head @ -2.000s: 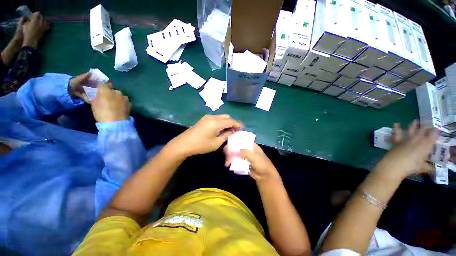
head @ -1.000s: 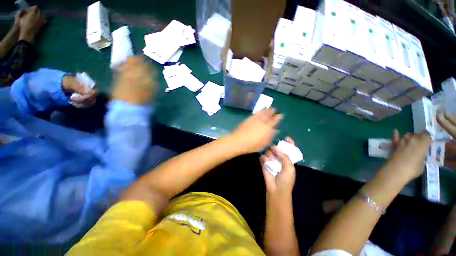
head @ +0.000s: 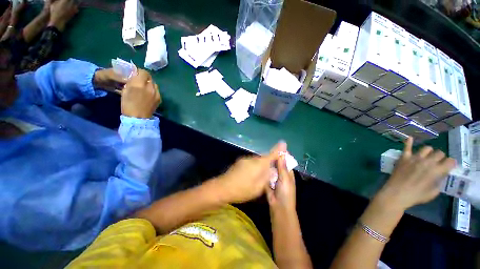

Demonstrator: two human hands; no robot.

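Observation:
My right hand [head: 285, 190] holds a small stack of white paper slips [head: 290, 161], mostly covered by the fingers. My left hand [head: 246, 177], slightly blurred, meets it with its fingertips at the top edge of the slips. Both hands are just off the near bench edge. An open light blue and white carton [head: 275, 103], brown inside, stands on the bench with white slips in it. Loose slips [head: 240, 104] lie to its left, with a printed pile [head: 205, 46] farther back.
A clear bag [head: 254, 47] with white contents stands left of the carton. Stacked product cartons [head: 402, 68] stand to its right. A blue-sleeved person [head: 139, 97] works at left; another person's hand [head: 416, 176] is at right. A white pouch [head: 156, 48] lies beside an upright carton [head: 133, 23].
My left hand reached toward the slip right of the open carton, then came back to my right hand. That slip no longer shows there. The view has shifted slightly.

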